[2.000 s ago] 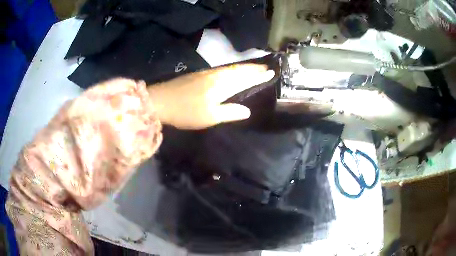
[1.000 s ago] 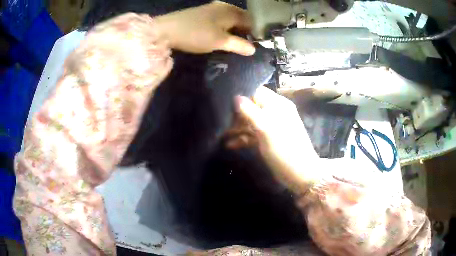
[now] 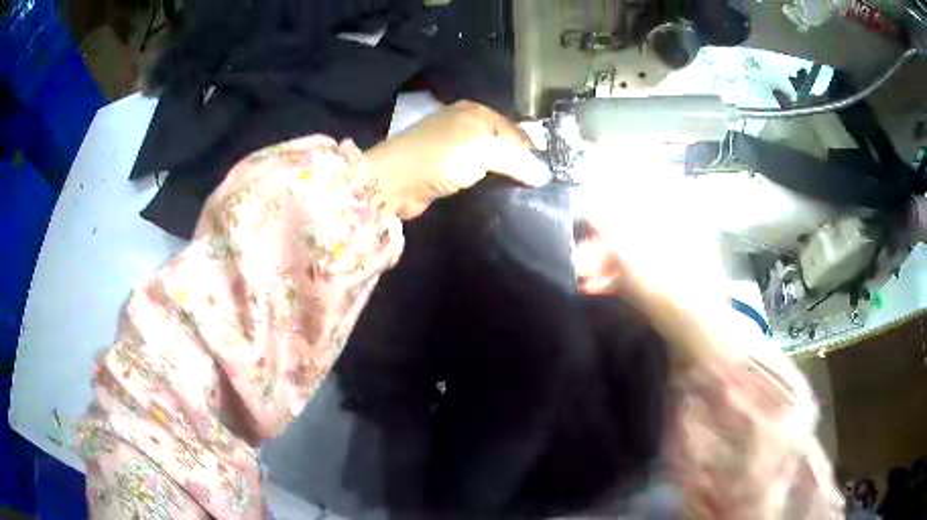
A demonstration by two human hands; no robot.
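Observation:
A large black fabric panel [image 3: 457, 335] lies in front of me and runs up to the needle area [image 3: 564, 142] of the sewing machine [image 3: 610, 51]. My left hand [image 3: 457, 152] grips its upper edge, with the thumb and fingertips just left of the needle area. My right hand [image 3: 620, 279] is blurred and partly washed out by glare. Its curled fingers hold the panel's right edge, below the needle area. A small pale spot shows on the panel. The fabric under both hands is hidden.
Black cut pieces [image 3: 274, 102] are heaped behind my left arm on the white table [image 3: 76, 305]. A grey cylinder [image 3: 661, 117] with a ribbed metal conduit [image 3: 813, 110] sits above the sewing point. A blue scissor handle [image 3: 752, 315] shows partly beyond my right arm. Blue material [image 3: 31, 203] is at far left.
The right hand, out of view two seconds ago, came onto the fabric and has since moved right and down. The left hand has moved down from its place one second ago. The scissors are now mostly covered.

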